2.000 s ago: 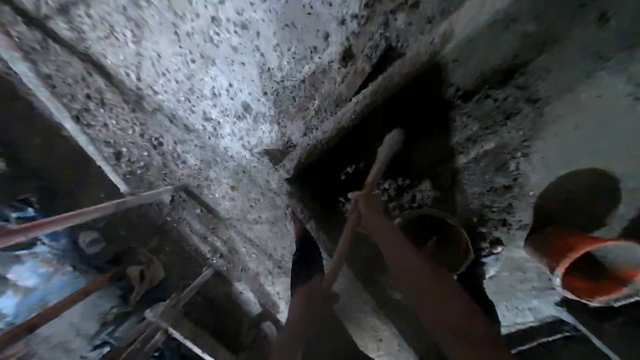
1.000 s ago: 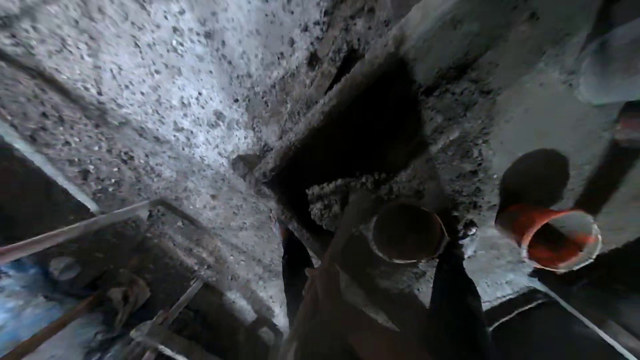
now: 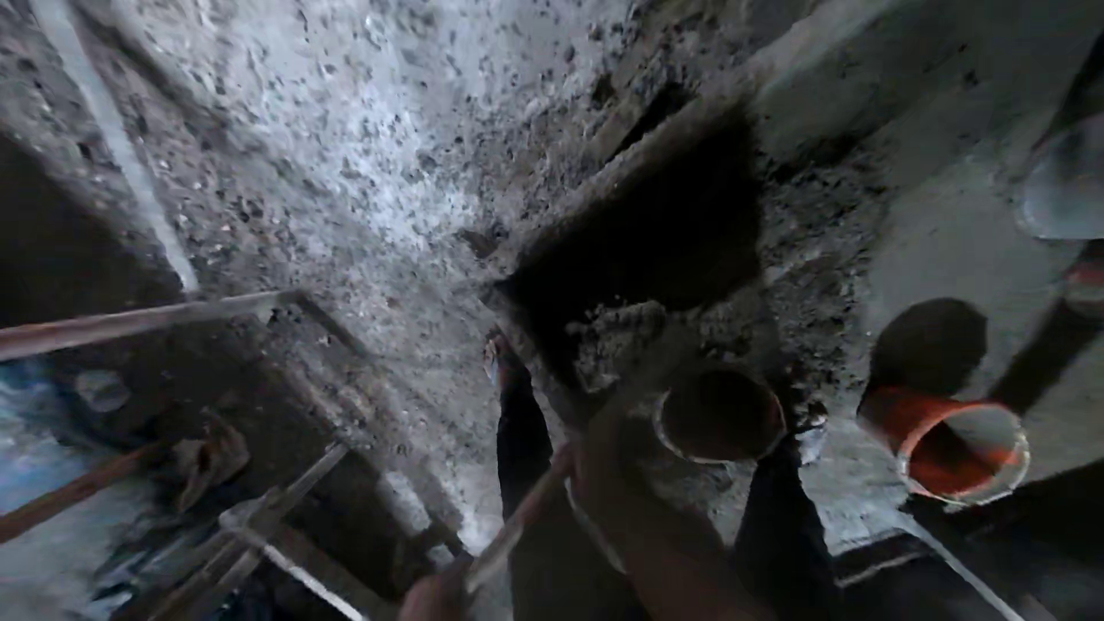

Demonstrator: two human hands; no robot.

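Note:
A long-handled tool with a wooden handle [image 3: 520, 524] slants up from the bottom of the view; its far end is lost in shadow. My left hand [image 3: 435, 597] is closed around the lower handle at the bottom edge. Higher up, my right hand [image 3: 588, 461] grips the same handle, dim and blurred. Just beyond it, a heap of wet, gravelly mix [image 3: 625, 332] lies at the near side of a dark, straight-edged recess [image 3: 664, 233]. A dark round bucket [image 3: 723, 416] stands right of the handle, by my leg.
An orange bucket [image 3: 962, 448] lies or leans at the right, with a pale container [image 3: 1069, 190] beyond it. Rough, pebbly ground [image 3: 362, 172] spreads across the upper left. Wooden bars [image 3: 147, 319] and a crumpled cloth-like item [image 3: 207, 457] are at the lower left.
The tool and my right hand have come back toward my body from over the dark recess. The heap beside the bucket shows larger than two seconds ago.

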